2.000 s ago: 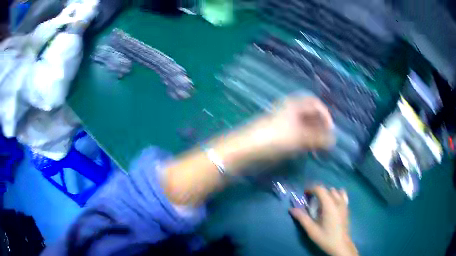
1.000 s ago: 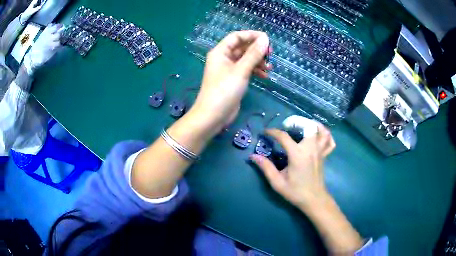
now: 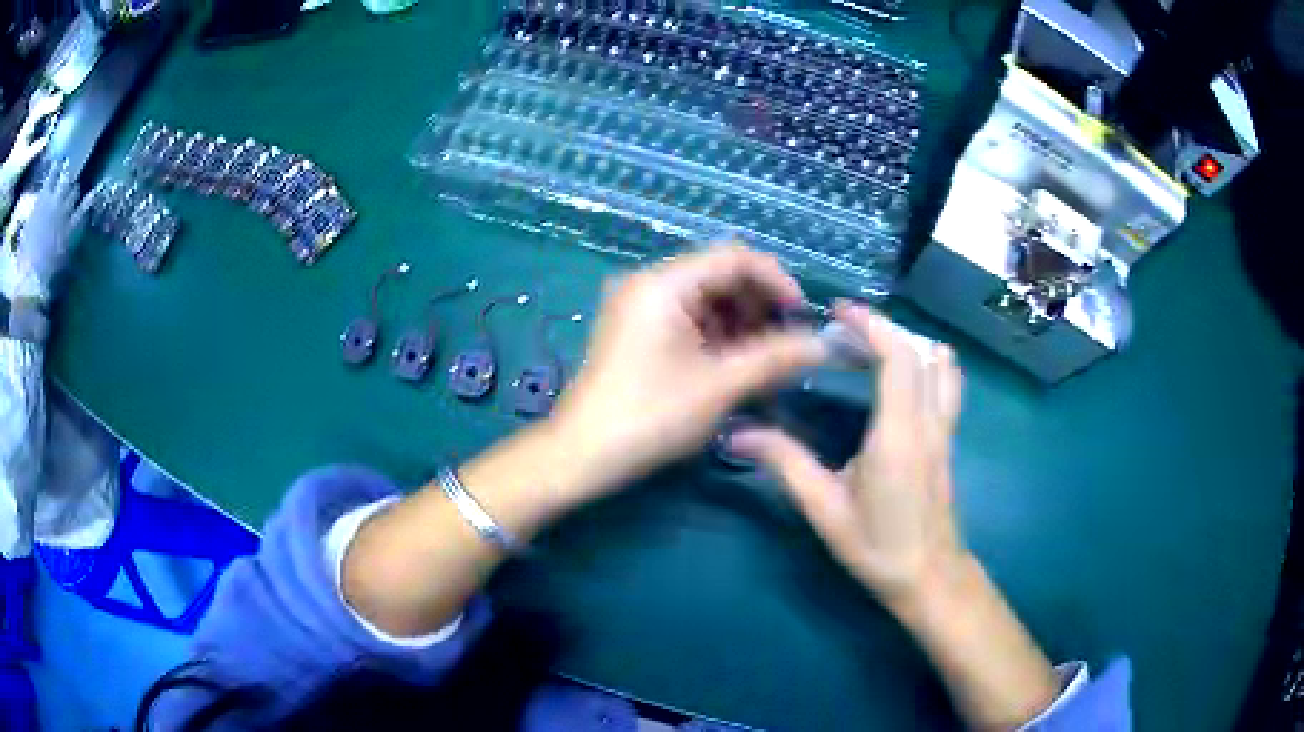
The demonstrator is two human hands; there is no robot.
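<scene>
Small dark modules with thin curved leads lie in a row on the green mat; one of them [image 3: 472, 373] sits left of my hands. Another dark module [image 3: 732, 438] shows partly at my right thumb. My left hand [image 3: 665, 350] is bare, with its fingers bent and its fingertips blurred against my right fingers; whether it pinches something small is hidden. My right hand [image 3: 894, 479] has its thumb well apart from its fingers, with a white cover [image 3: 847, 338] on a fingertip. Nothing is seen gripped between thumb and fingers.
Clear blister trays [image 3: 629, 157] with rows of small dark parts lie behind my hands. A white-and-silver feeder [image 3: 1037, 250] stands at right, by a box with a red switch [image 3: 1208, 167]. Module assemblies [image 3: 258, 175] lie at left. A blue stool [image 3: 150, 551] is below, beside a white-gloved worker's sleeve [image 3: 72, 493].
The view has shifted, and the trays, feeder and modules appear further left. My left hand has come down from over the trays to my right hand. More of the module row shows.
</scene>
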